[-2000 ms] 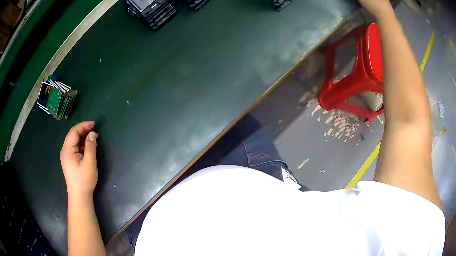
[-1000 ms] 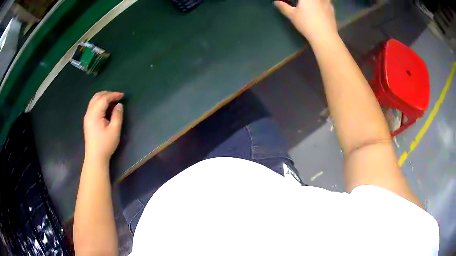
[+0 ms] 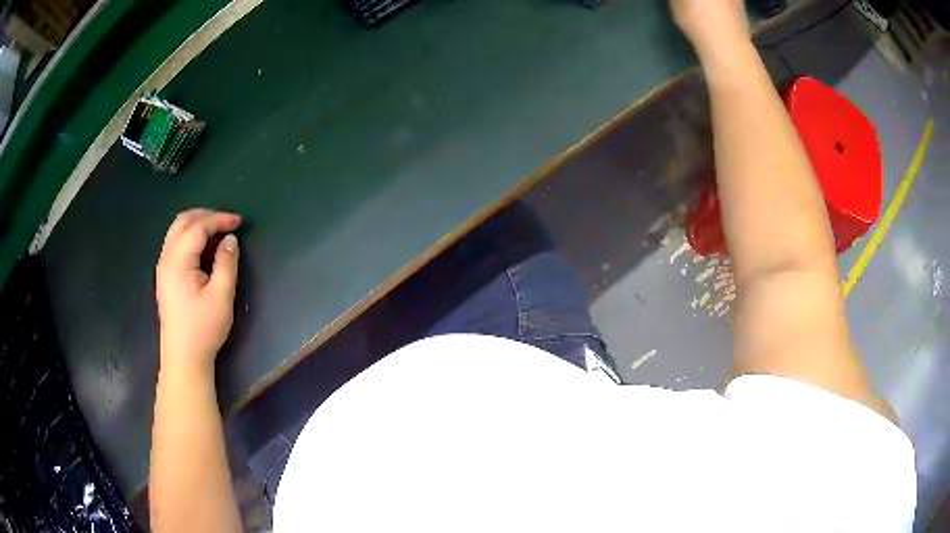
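Observation:
My left hand (image 3: 198,281) rests over the dark green bench mat (image 3: 396,177) at the left, fingers curled with a gap to the thumb, holding nothing that shows. My right hand (image 3: 710,19) reaches far out at the top right; its fingers are cut off by the frame's top edge, so what it touches is hidden. A small stack of green circuit boards (image 3: 160,135) with pale edges stands beyond my left hand, near the belt. Black housings (image 3: 380,8) show at the top edge, partly cut off.
Glossy black trays (image 3: 52,427) lie at the lower left. The green conveyor belt (image 3: 89,109) curves along the upper left. A red stool (image 3: 842,151) stands on the grey floor at the right, beyond the bench's brown edge (image 3: 458,226). A yellow line (image 3: 898,208) marks the floor.
The view has shifted. My right hand went from the top right edge inward over the bench, then back out to the top edge. My left hand keeps its curled pose.

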